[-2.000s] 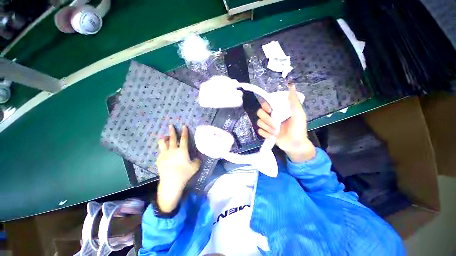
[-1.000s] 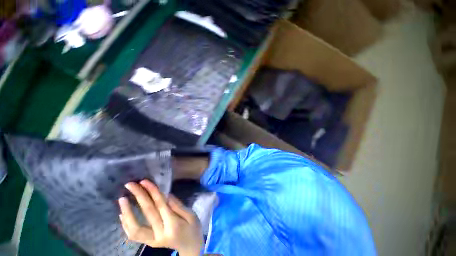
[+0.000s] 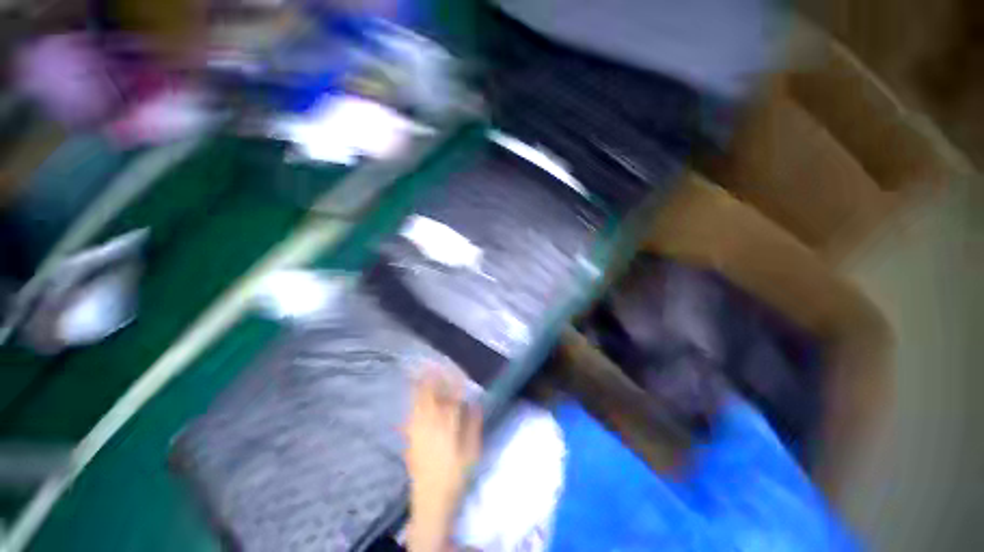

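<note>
The picture is strongly blurred. A grey dimpled sheet or mat [image 3: 291, 431] lies on the green bench at the lower centre left. My left hand [image 3: 437, 447] is over its right edge, fingers pointing up; blur hides whether they grip anything. My right hand is not visible; blue sleeve and clothing [image 3: 647, 480] fill the lower right. Beyond a dark strip [image 3: 432, 323], the far half of the black work mat [image 3: 518, 216] bears a crumpled white tissue [image 3: 442, 242]. A pile of clear film [image 3: 302, 293] lies behind the mat.
A carton [image 3: 852, 356] with dark sheets [image 3: 691, 323] inside stands at the right, below the bench edge. A dark divider stack [image 3: 583, 102] is at the top. A raised rail [image 3: 216, 313] crosses the left. Blurred white and blue items lie upper left.
The view has swung right, then slightly back. The headphones held in my right hand are out of sight. The grey sheet, lifted a second ago, now appears flat. My right forearm has left the sheet.
</note>
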